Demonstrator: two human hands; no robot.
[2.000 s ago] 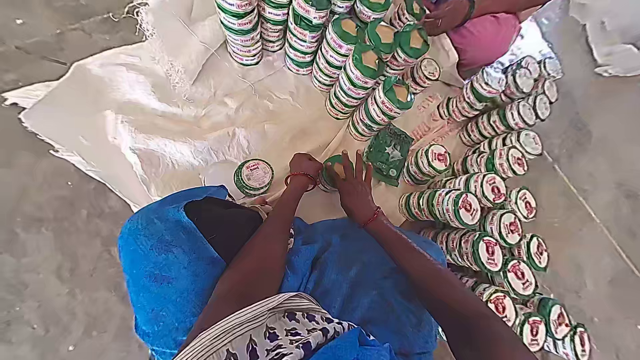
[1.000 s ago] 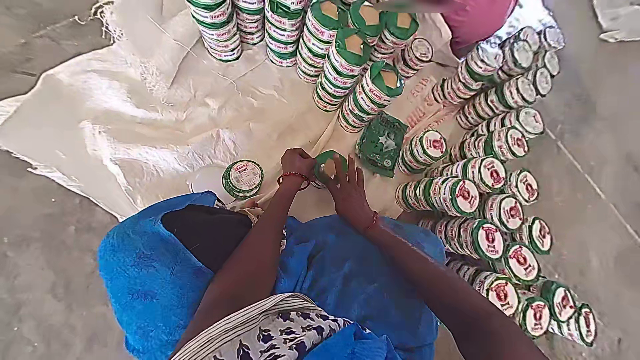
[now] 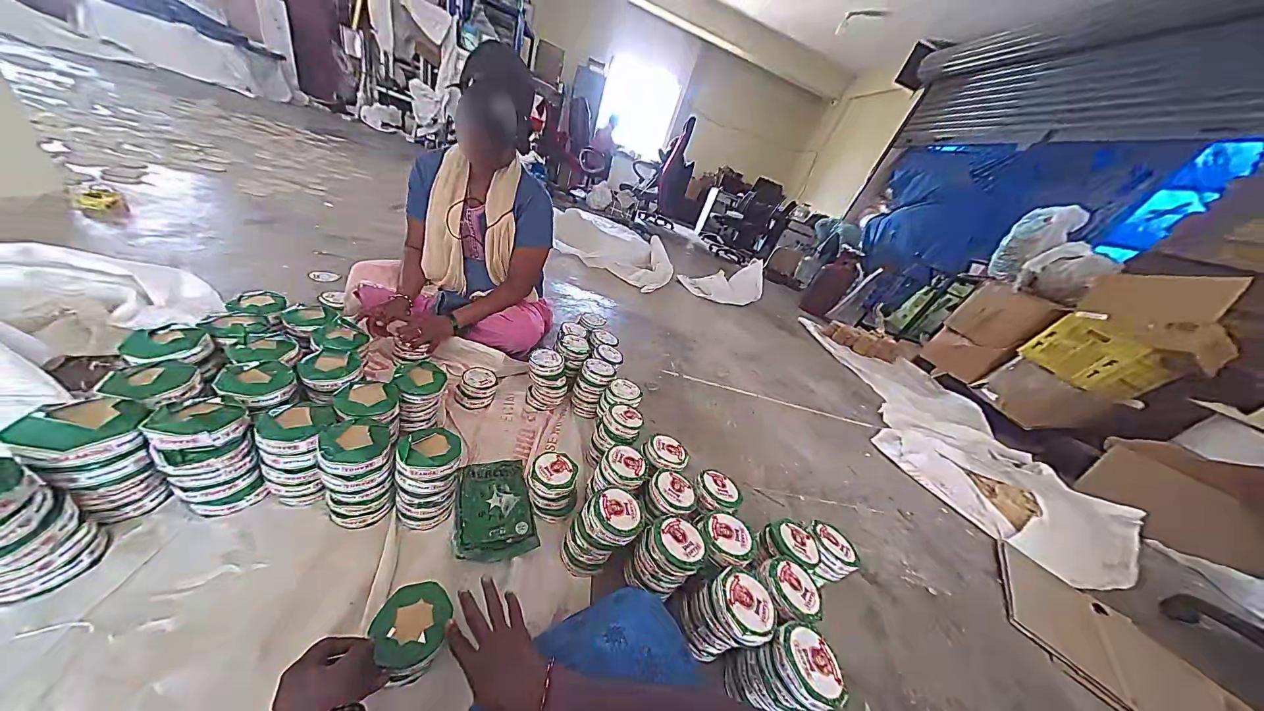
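A short stack of round discs point(image 3: 411, 628), topped by green paper with a star-shaped tan opening, stands on the cloth between my hands. My left hand point(image 3: 331, 674) grips its left edge. At its right side is my right hand point(image 3: 499, 642), fingers spread. Beyond them lies a green printed packet point(image 3: 495, 509). Stacks with green-and-tan tops point(image 3: 357, 439) fill the left and middle of the cloth. To the right stand several stacks with white printed round tops point(image 3: 681, 540). Some fingers of my left hand are hidden.
A person point(image 3: 481, 217) sits on the floor across the cloth point(image 3: 197, 592), hands at a small stack. Cardboard boxes point(image 3: 1165, 504), a yellow crate point(image 3: 1091, 354) and plastic sheeting lie at the right. Office chairs point(image 3: 676, 178) stand at the back.
The view has tilted up a lot, bringing the room and the seated person into sight. My hands remain at the small stack; my right hand has its fingers spread beside it now.
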